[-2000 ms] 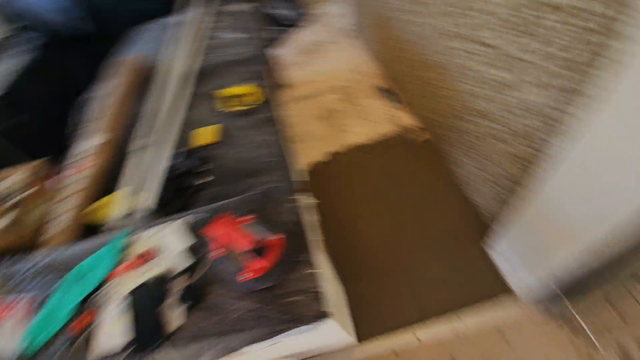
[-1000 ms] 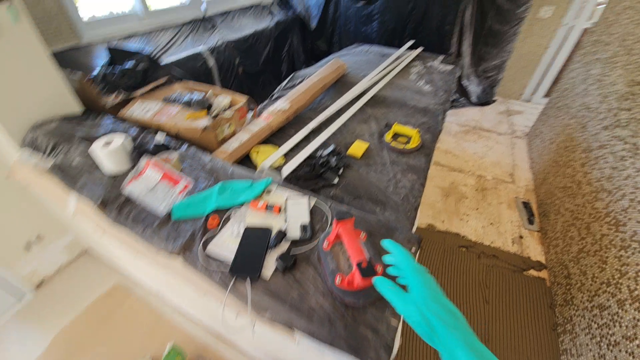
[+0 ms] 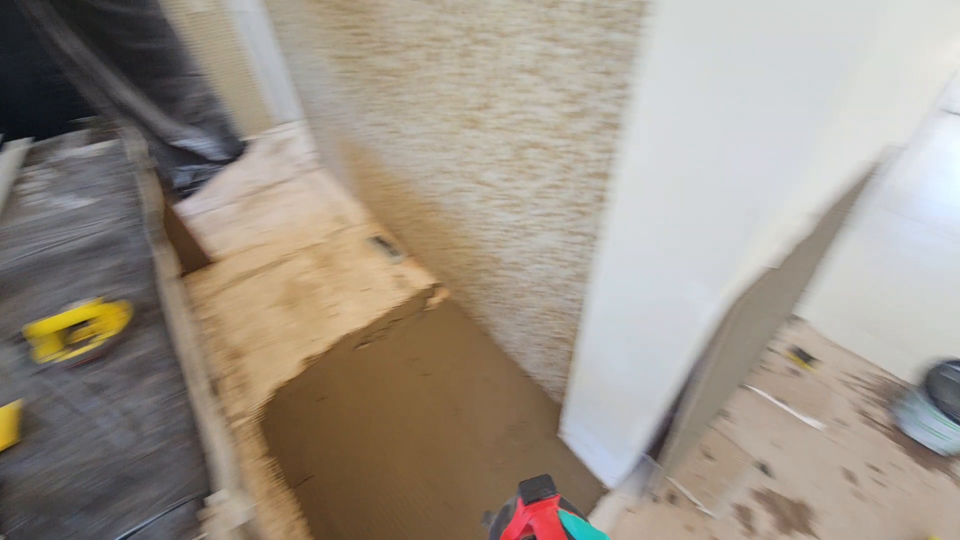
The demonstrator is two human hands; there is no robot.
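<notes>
At the bottom edge, my right hand (image 3: 580, 526) shows only as a bit of teal glove, closed around a red suction cup lifter (image 3: 531, 514) with a black end. Most of the lifter and hand is cut off by the frame. Behind them, brown mortar (image 3: 420, 412) covers the near part of a narrow floor strip beside the wall. Bare tan substrate (image 3: 289, 277) continues past its ragged far edge, with a small dark metal-looking piece (image 3: 385, 247) by the wall. My left hand is out of view.
Black plastic sheeting (image 3: 82, 420) on the left carries a yellow suction cup lifter (image 3: 77, 330). A textured wall (image 3: 465, 150) ends at a white corner (image 3: 675, 187). A large thin slab (image 3: 765, 322) leans there; a bucket (image 3: 934, 409) stands at right on the stained floor covering.
The red suction cup lifter, lying on the black sheeting one second ago with my gloved hand beside it, is now held over the mortar. The view has swung right.
</notes>
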